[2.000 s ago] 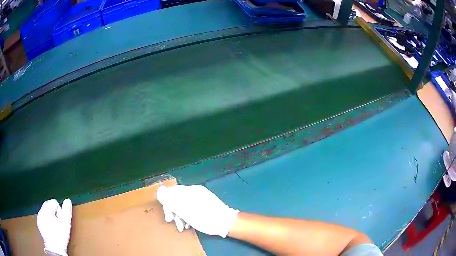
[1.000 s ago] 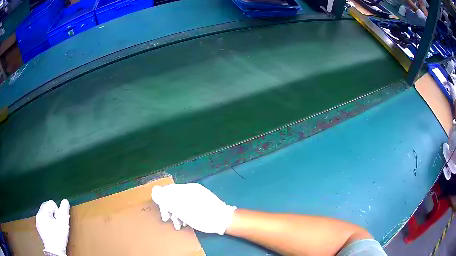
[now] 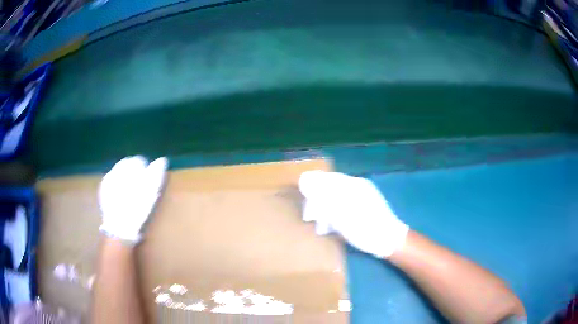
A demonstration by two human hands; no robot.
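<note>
My left hand [image 3: 131, 199], in a white glove, rests at the back left part of the brown cardboard sheet [image 3: 234, 237]. It holds nothing that I can see; its thumb stands a little apart from the fingers. My right hand [image 3: 352, 210], also in a white glove, lies over the sheet's back right corner area, with its fingers curled in. No object shows in it. The view is blurred, so fine details of the fingers are hard to tell.
A dark green conveyor belt [image 3: 304, 117] runs across behind the cardboard. A blue tray [image 3: 30, 253] with white and dark contents stands at the left edge, and another blue tray [image 3: 26, 114] is farther back. The teal bench surface [image 3: 462, 215] is on the right.
The view has swung left and down. Trays at the left and more cardboard now show, and the blue boxes at the back are gone from view. Both hands keep much the same pose.
</note>
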